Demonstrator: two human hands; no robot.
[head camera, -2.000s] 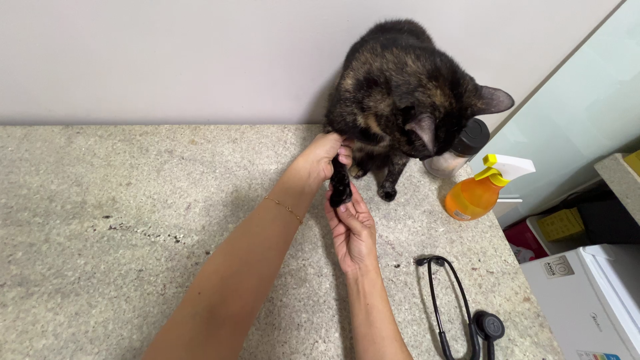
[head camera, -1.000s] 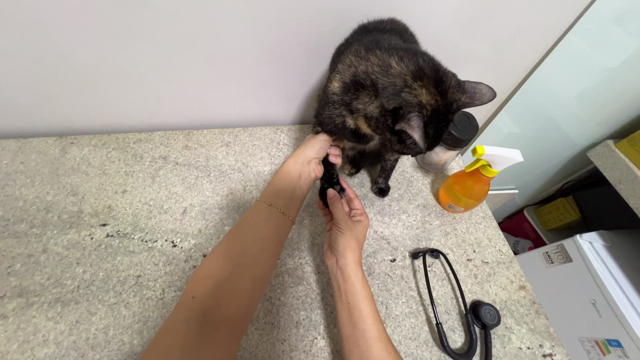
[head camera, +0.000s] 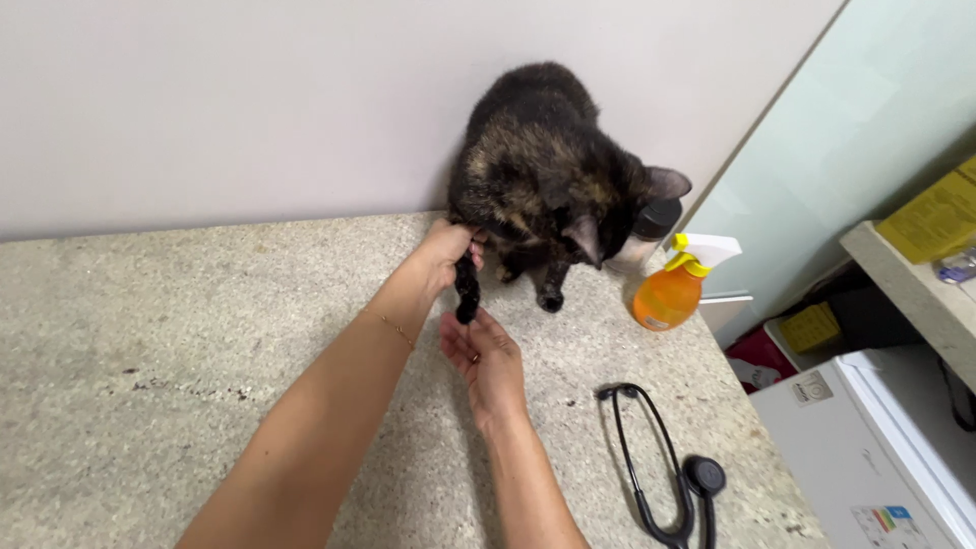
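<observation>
A tortoiseshell cat (head camera: 526, 152) sits at the back of the speckled stone counter, against the wall, its head turned down toward the right. My left hand (head camera: 450, 252) is closed around the upper part of one of its front legs, which sticks out toward me. Just below, the fingertips of my right hand (head camera: 486, 354) are at the dark paw (head camera: 467, 305), fingers parted and palm partly up; whether they pinch the paw cannot be told. The cat's other front paw (head camera: 550, 298) rests on the counter.
Right of the cat stand an orange spray bottle (head camera: 668, 296) and a black-lidded jar (head camera: 639, 242). A black stethoscope (head camera: 682, 488) lies near the counter's right edge (head camera: 762, 427). Beyond it are a white appliance (head camera: 846, 442) and a shelf (head camera: 915, 297) with a yellow box (head camera: 934, 210).
My right hand's fingers, closed on the paw a second ago, have loosened and moved slightly down from it. My left hand keeps its hold on the leg.
</observation>
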